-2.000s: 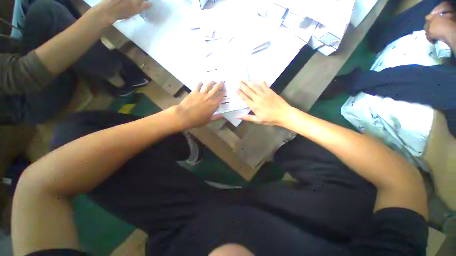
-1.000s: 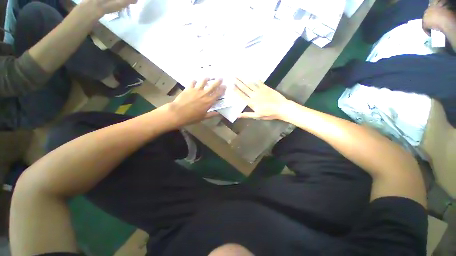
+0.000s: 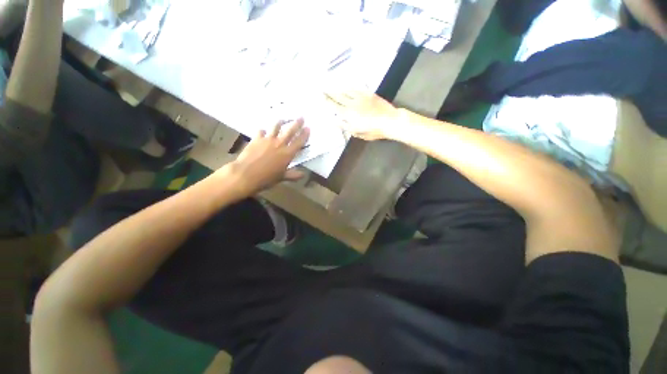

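A thin white paper or flat blank [image 3: 311, 151] with dark print lies near the near corner of the white table top [image 3: 212, 80]. My left hand [image 3: 272, 155] rests on its left part with the fingers spread, pressing rather than gripping. My right hand [image 3: 366, 115] is farther forward and to the right, flat and slightly blurred, over the white surface. Glare hides the paper's far edge and whether anything lies under the right fingertips.
Small white boxes [image 3: 431, 25] are heaped at the far right of the table, loose white papers [image 3: 139, 33] at the far left. Wooden planks [image 3: 373, 182] project beyond the white top. A person's arm [image 3: 35, 66] is at left, another person's dark-trousered leg [image 3: 578, 69] at right over a plastic-wrapped bundle [image 3: 556, 124].
My right hand has moved forward, away from the table corner, while my left hand stays on the paper. The neighbour's arm at left has drawn back. The view has shifted.
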